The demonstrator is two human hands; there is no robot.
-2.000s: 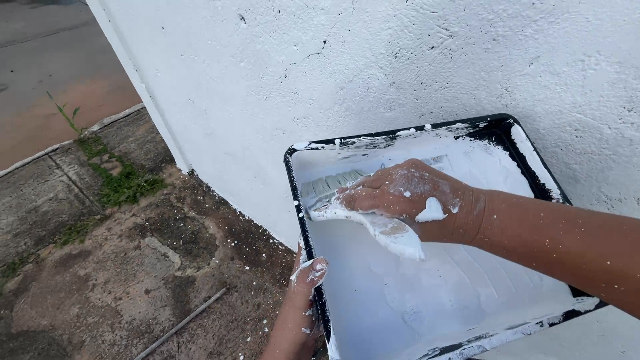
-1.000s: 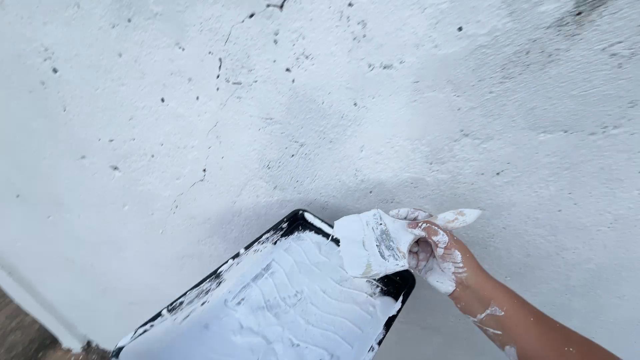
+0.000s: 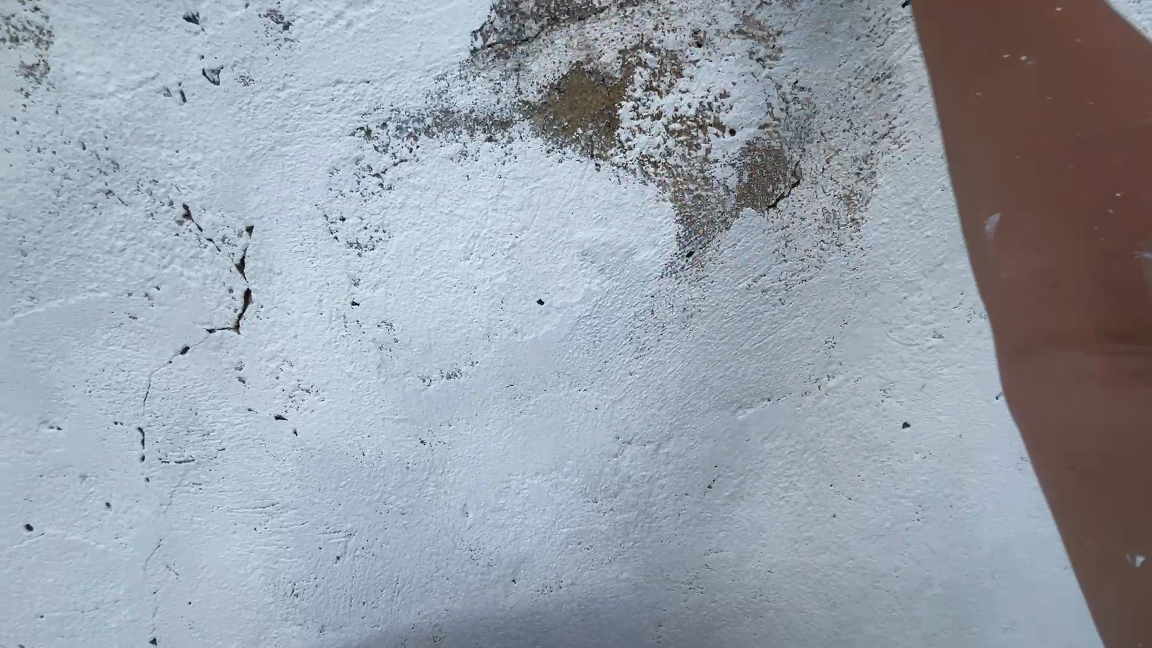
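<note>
A rough wall coated in white paint (image 3: 504, 468) fills most of the head view. Near the top centre, a bare patch (image 3: 585, 103) shows brown and grey through thin, speckled paint. My right arm (image 3: 1062, 252), dotted with small paint spots, runs up the right side close to the camera. The right hand is beyond the top edge, so what it holds is hidden. My left hand is out of the frame too, and neither the paint tray nor the brush is visible.
A jagged crack (image 3: 242, 310) runs down the wall at the left, with small pits around it. Dark speckles (image 3: 27, 36) mark the upper left corner. A soft shadow (image 3: 504, 630) lies along the bottom edge.
The view has shifted to another part of the wall. My right arm, low at the right a second ago, now reaches up past the top edge. The tray and brush have left the frame.
</note>
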